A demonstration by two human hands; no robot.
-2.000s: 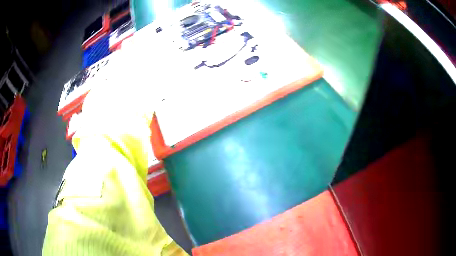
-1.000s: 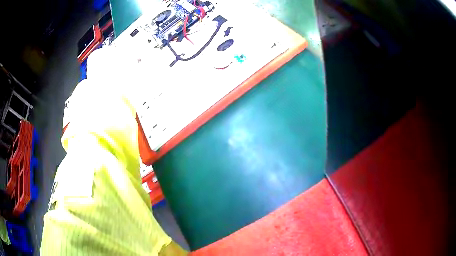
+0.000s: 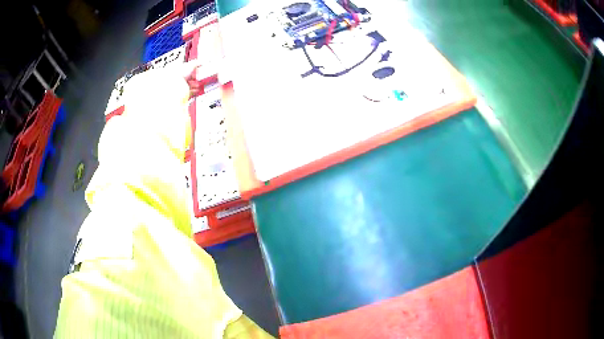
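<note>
A white rear chassis (image 3: 298, 132) lies on an orange foam pad (image 3: 371, 142) on the green bench. Its blue motherboard (image 3: 318, 23) with round black fan, red wires and looped black cable (image 3: 341, 71) faces up. My left arm in a yellow sleeve reaches up the left side, beside the chassis. My left hand (image 3: 191, 85) shows only as a small, blurred patch at the sleeve's far end; its grip is unclear. A large glossy black panel (image 3: 556, 179), apparently a screen, stands at the right with a red reflection. My right hand is not in view.
A red foam pad (image 3: 391, 308) lies at the bench's near edge. Stacked white chassis (image 3: 215, 155) on orange pads stand left of the bench. A blue pallet (image 3: 164, 43) is behind them. Orange and blue pallets (image 3: 30, 155) stand at far left.
The view has shifted, so the bench and chassis sit further right and the stacked chassis show more. The end of my left arm now shows a small part of the hand.
</note>
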